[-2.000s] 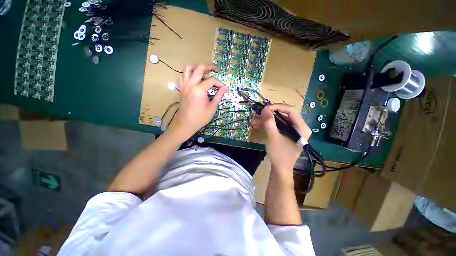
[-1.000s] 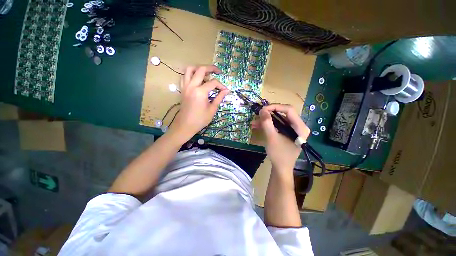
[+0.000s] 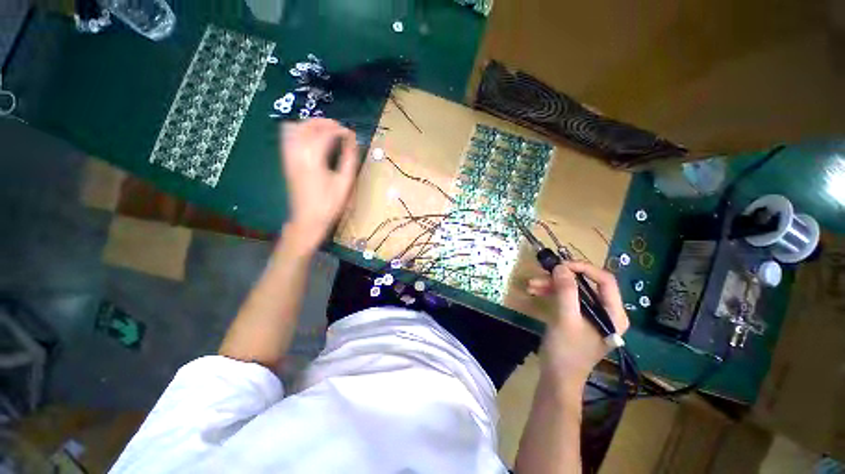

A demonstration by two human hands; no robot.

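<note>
My right hand (image 3: pixel 579 310) holds the black soldering iron (image 3: pixel 586 298), its thin tip over the worked circuit board panel (image 3: pixel 505 171). The panel lies on a cardboard sheet (image 3: pixel 581 215). Dark lead wires (image 3: pixel 422 180) run from the panel's left side, with white discs (image 3: pixel 378 155) at their ends; several discs hang past the table's front edge. My left hand (image 3: pixel 318 171) is off the panel, left of the cardboard, just below the pile of wired discs (image 3: pixel 310 81). It is blurred with fingers curled, and whether it holds anything cannot be told.
A second, paler panel (image 3: pixel 213 106) lies on the green surface at left. A clear bottle (image 3: pixel 144 17) is at the far left. The soldering station (image 3: pixel 695 287) with a solder wire spool (image 3: pixel 783 227) is at right, near loose rings (image 3: pixel 641 244). An open carton (image 3: pixel 565 116) stands behind the cardboard.
My left hand has left the panel and moved left to beside the disc pile. My right hand still holds the iron. The whole view has shifted and tilted, showing more of the left side.
</note>
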